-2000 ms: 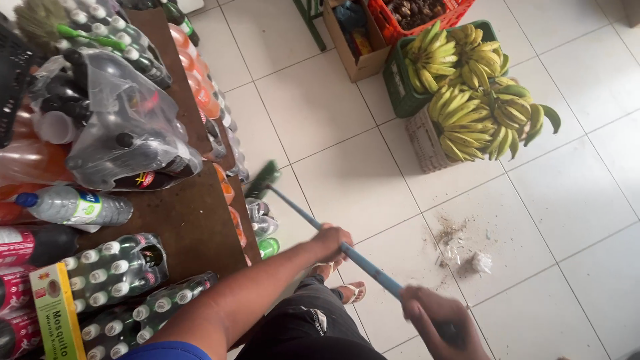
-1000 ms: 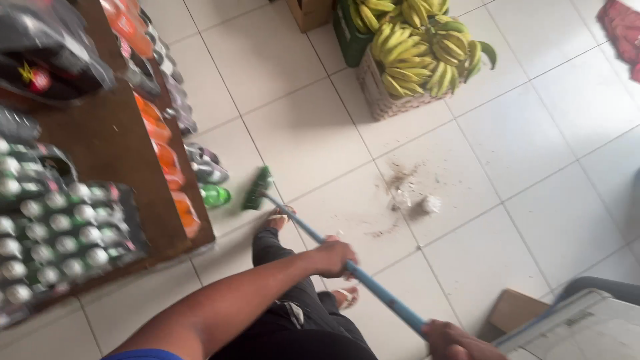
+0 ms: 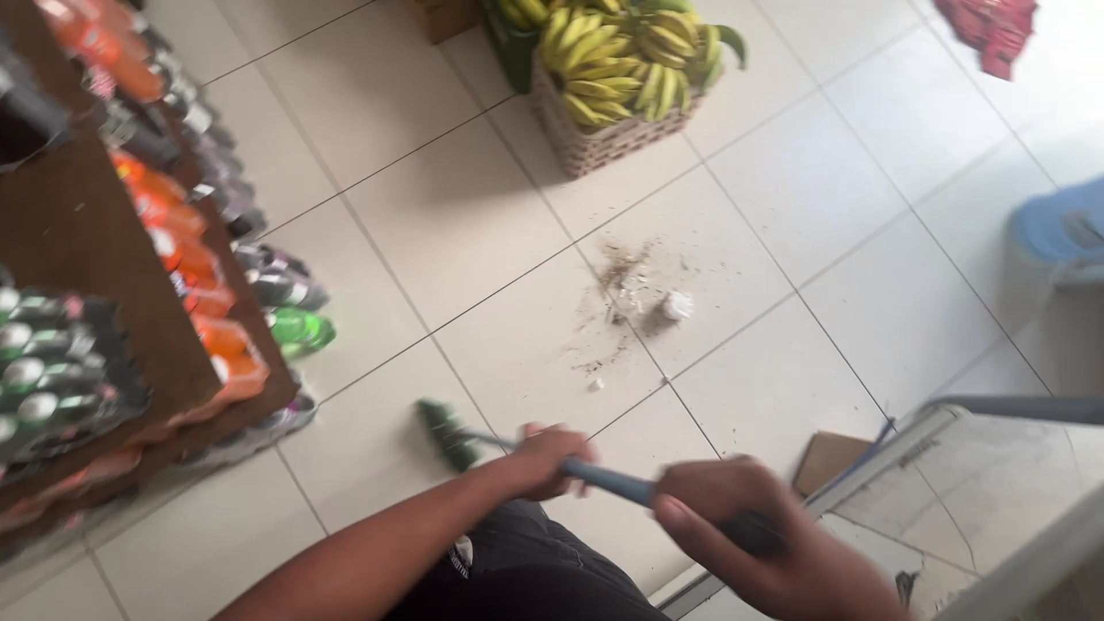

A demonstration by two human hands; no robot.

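My left hand (image 3: 549, 461) grips the middle of a blue broom handle (image 3: 608, 483), and my right hand (image 3: 746, 526) is closed around its dark end at the lower right. The green broom head (image 3: 446, 434) rests at the floor beyond my left hand, slightly blurred. A scattered heap of dirt and pale scraps (image 3: 625, 280) lies on the tiles, with a crumpled white piece (image 3: 677, 304) at its right side. The broom head is apart from this heap, lower and to the left.
Shelves of bottled drinks (image 3: 112, 250) stand at the left, a green bottle (image 3: 300, 329) jutting out. A woven basket (image 3: 595, 148) holds bananas (image 3: 595, 73). At the right are a blue stool-like object (image 3: 1065, 220), a worn pale panel (image 3: 957, 483) and a cardboard piece (image 3: 828, 461).
The view has shifted right, bringing the blue object into sight. Both hands remain on the broom handle. The broom head has stayed left of the dirt heap.
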